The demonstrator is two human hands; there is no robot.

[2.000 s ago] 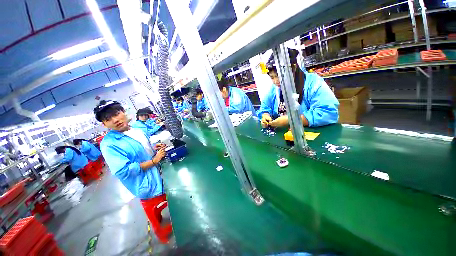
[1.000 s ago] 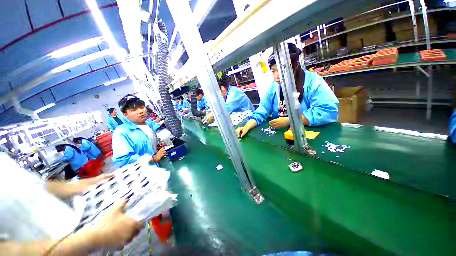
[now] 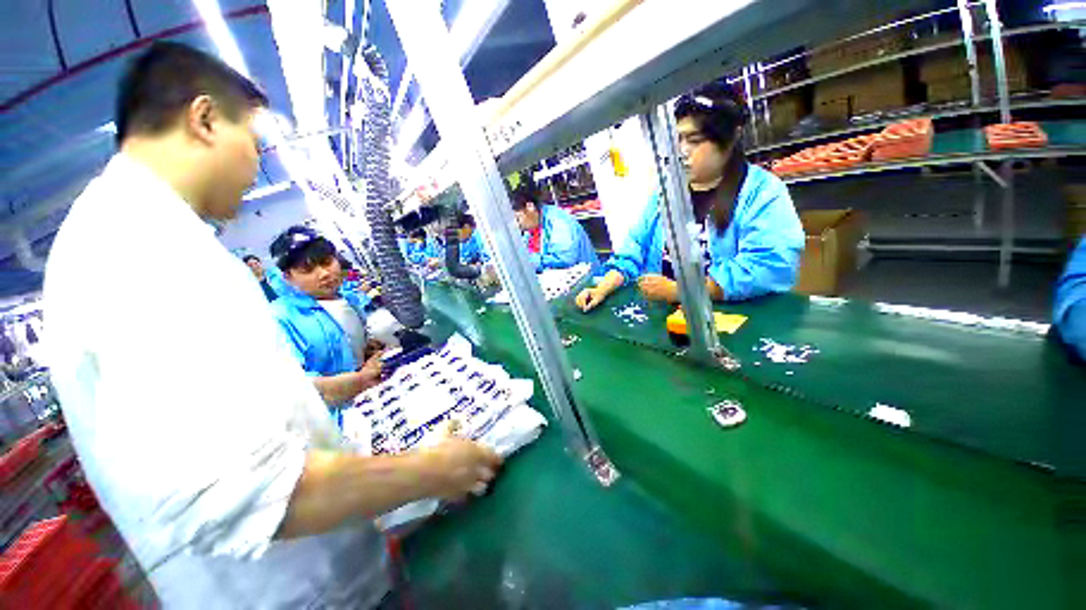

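Neither of my hands is in the picture; only a bit of blue cloth (image 3: 697, 604) shows at the bottom edge. A small open unit (image 3: 728, 414), pale-rimmed with a darker inside, lies on the green conveyor belt (image 3: 822, 500) in front of me. A smaller piece (image 3: 570, 341) lies farther up the belt. At left, a person in white holds a white blister tray (image 3: 429, 399) with rows of dark-centred units over the green side worktop (image 3: 524, 536).
A metal post (image 3: 512, 256) stands at the worktop's inner edge, another (image 3: 685, 238) across the belt beside a yellow-orange box (image 3: 678, 324). Small white parts (image 3: 784, 352) and a white piece (image 3: 890, 415) lie on the far worktop. Workers in blue sit opposite.
The person in white has come in from the left and brought the tray over the worktop. The open unit has moved right and nearer. The worker opposite has reached a hand towards the belt.
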